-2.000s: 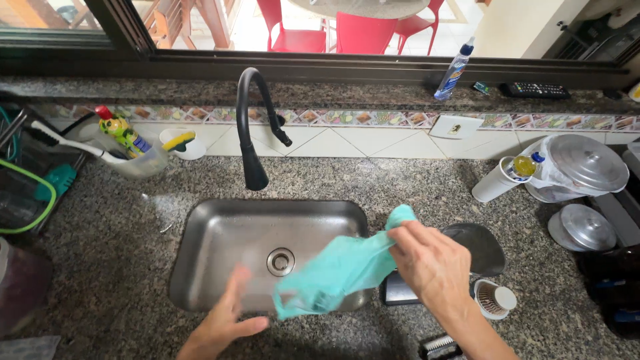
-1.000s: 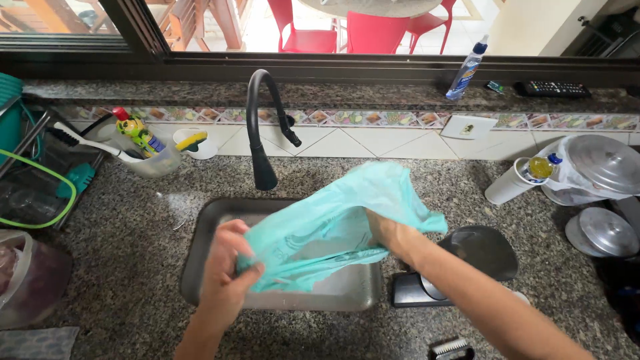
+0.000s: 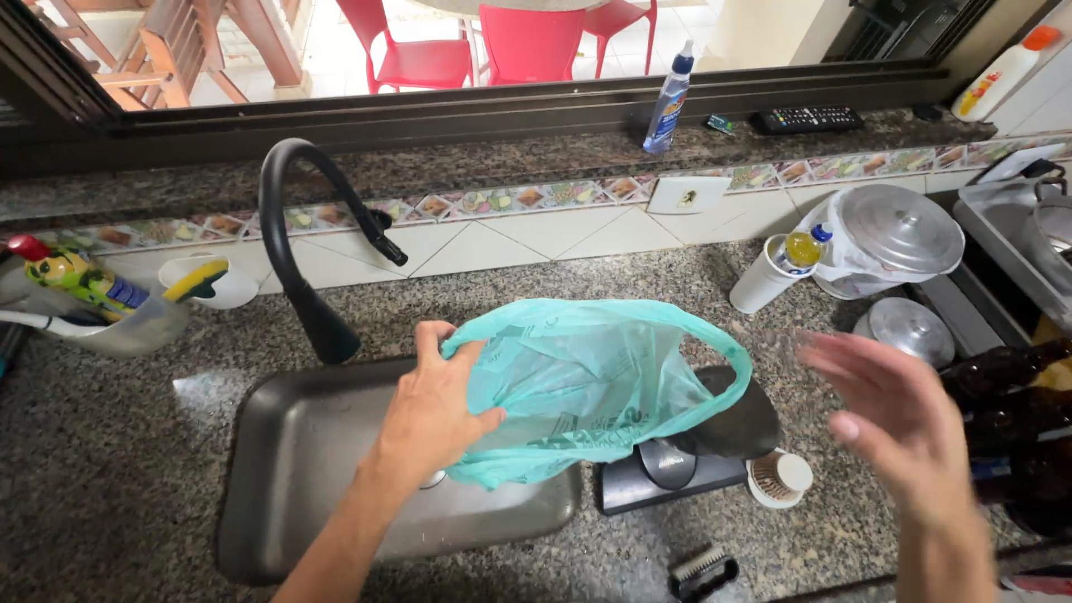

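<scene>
A turquoise plastic bag (image 3: 578, 385) hangs with its mouth spread wide above the right part of the stainless steel sink (image 3: 318, 469). My left hand (image 3: 440, 402) grips the bag's left rim, thumb inside the opening. To the right of the bag, my right hand (image 3: 896, 410) is raised over the counter, fingers apart and holding nothing, slightly blurred. Behind the bag's right end, a dark rounded object (image 3: 737, 419) rests by a black flat-based device (image 3: 670, 486). A white cup-like holder with a brush (image 3: 779, 477) stands beside them.
A black faucet (image 3: 293, 243) arches over the sink. Left stands a plastic container with bottles (image 3: 134, 327). On the right are a white cup with a yellow bottle (image 3: 758, 280), aluminium pots (image 3: 900, 230) and dark glass bottles (image 3: 1013, 419). A small brush (image 3: 703, 574) lies at the front.
The bag, crumpled in my right hand at first, is now spread open in my left hand. My right hand has come out of the bag and moved right. The view has shifted to the right.
</scene>
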